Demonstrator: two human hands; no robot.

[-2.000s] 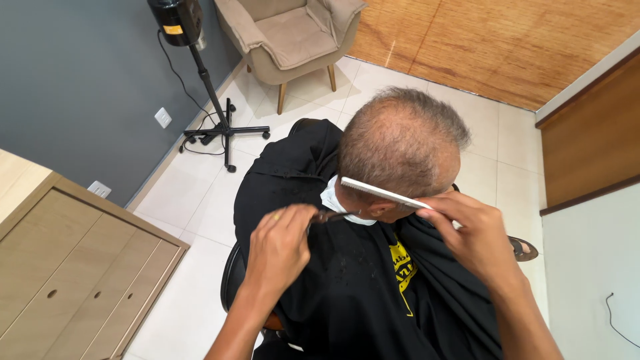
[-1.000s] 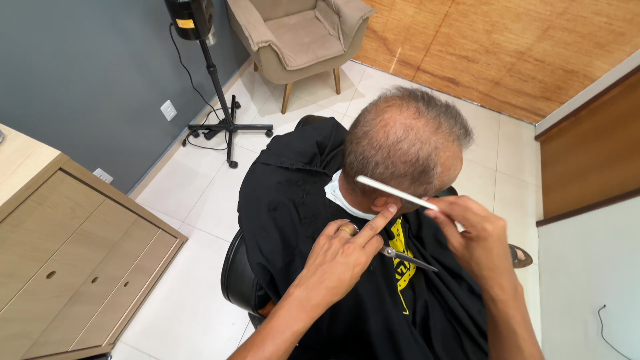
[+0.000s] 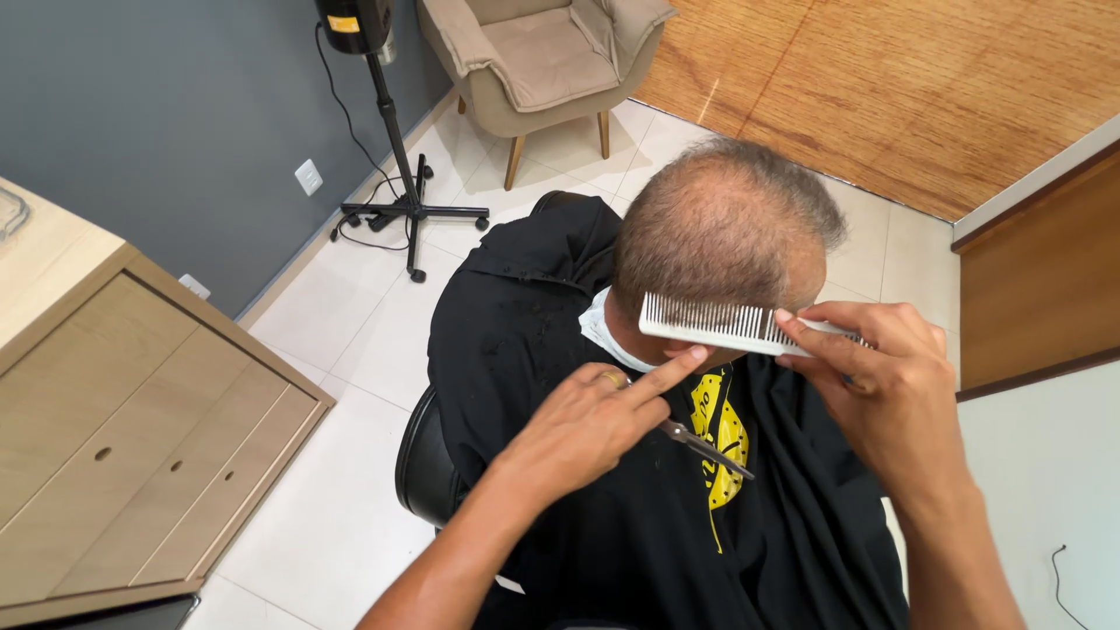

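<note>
A seated person's head (image 3: 717,227) with short greying hair is in the centre, above a white neck strip (image 3: 605,332) and a black barber's cape (image 3: 525,324) with a yellow print. My right hand (image 3: 884,359) grips a white comb (image 3: 717,331) by one end, its teeth pointing up against the hair above the ear. My left hand (image 3: 586,429) holds metal haircutting scissors (image 3: 710,451), whose blades point down to the right over the cape. The left index finger is stretched out to the ear, just below the comb. The scissors' handles are mostly hidden by that hand.
A black chair (image 3: 424,464) supports the person. Behind stand a beige armchair (image 3: 551,52) and a black wheeled stand (image 3: 394,149) with a cable. At left is a wooden cabinet (image 3: 131,420) by a grey wall. Wood panelling (image 3: 884,87) lies beyond the head.
My left hand first moved from behind the neck to the ear, turning the scissors downward. The comb, earlier seen edge-on, now shows its teeth against the hair.
</note>
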